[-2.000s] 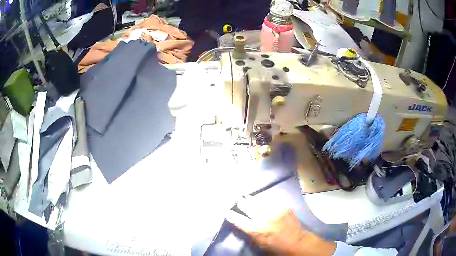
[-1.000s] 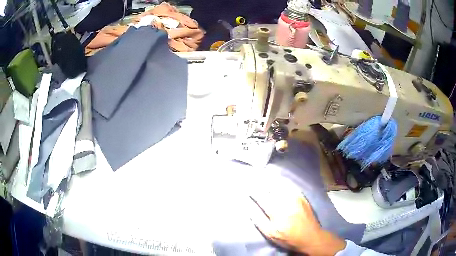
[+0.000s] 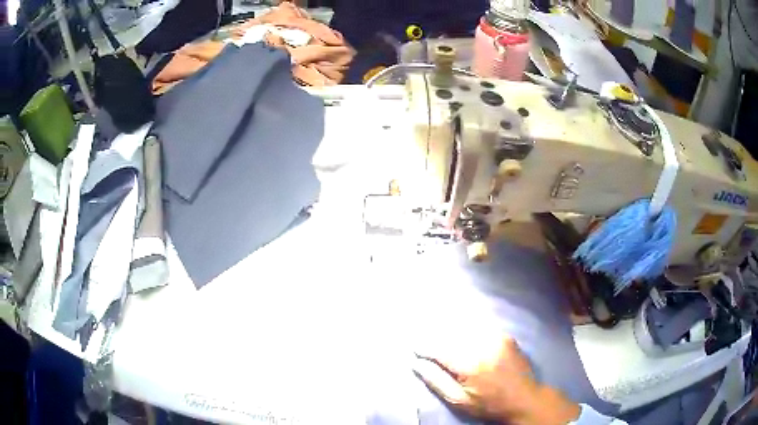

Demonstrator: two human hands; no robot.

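A dark grey-blue garment panel (image 3: 540, 303) lies under and in front of the machine head, its left part washed out to white by the lamp. My right hand (image 3: 499, 386) lies palm down on the panel's near part, thumb apart from the fingers; glare hides the fingertips. The presser foot and needle area (image 3: 449, 232) is at the left end of the cream JACK machine head (image 3: 540, 158), in bright glare. My left hand is not in view.
Stacked grey panels (image 3: 249, 166) lie left of the head, with an orange-peach cloth pile (image 3: 320, 50) behind. Pale strips (image 3: 104, 224) lie far left. A blue tassel (image 3: 632, 245) hangs from the arm above dark snips or scissors (image 3: 573, 270). A pink bottle (image 3: 499, 50) stands behind.
The panel under my right hand now lies flatter, without the fold and dark edges seen earlier. My hand has moved slightly right. The whole view has shifted, so the machine appears further right.
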